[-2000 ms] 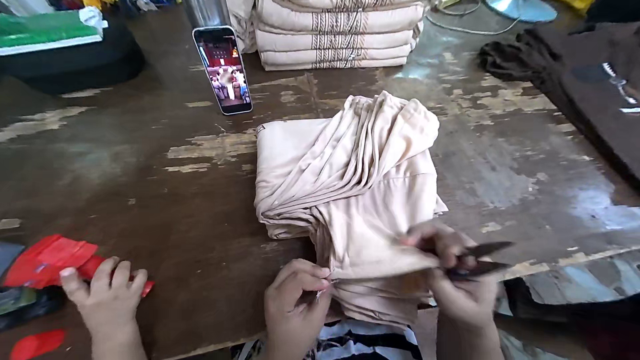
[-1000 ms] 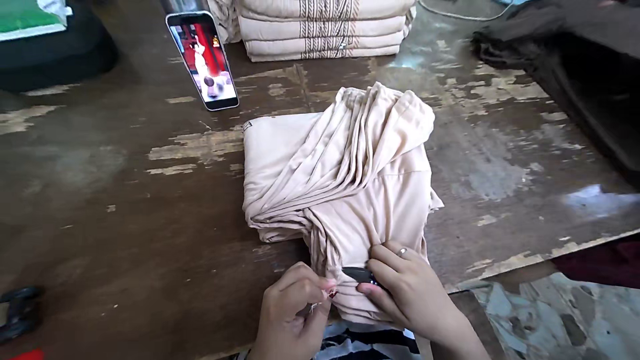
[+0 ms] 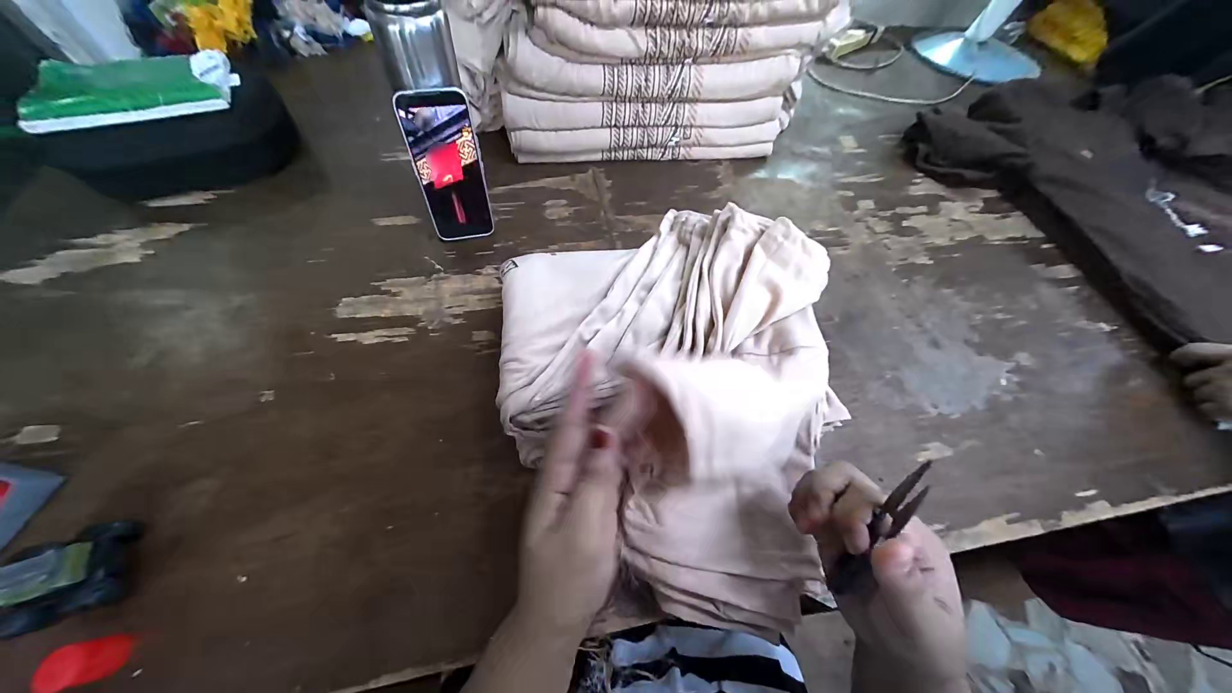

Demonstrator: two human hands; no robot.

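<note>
A pile of pale pink fabric pieces [image 3: 577,289] lies on the worn wooden table, its upper layers bunched and fanned. My left hand [image 3: 577,520], blurred, is at the pile's left side against a raised, turned-over flap [image 3: 741,404]; whether its fingers grip the cloth cannot be told. Just right of the pile's near end, my right hand [image 3: 890,568] holds small dark thread snips [image 3: 900,505], their blades apart and pointing up and away. The near edge of the cloth hangs toward striped fabric [image 3: 712,659] below the table edge.
A phone [image 3: 448,173] leans on a metal bottle [image 3: 414,43]. Folded patterned textiles [image 3: 645,87] are stacked behind. Dark brown cloth [image 3: 1078,183] lies right, with another person's hand [image 3: 1203,375] at its edge. A toy vehicle [image 3: 67,573], a red piece [image 3: 87,662] and a green packet [image 3: 125,89] are left.
My right hand has moved right, off the cloth, with the snips. A cloth flap that lay flatter one second ago is now raised beside my left hand. The other person's hand on the left is out of view.
</note>
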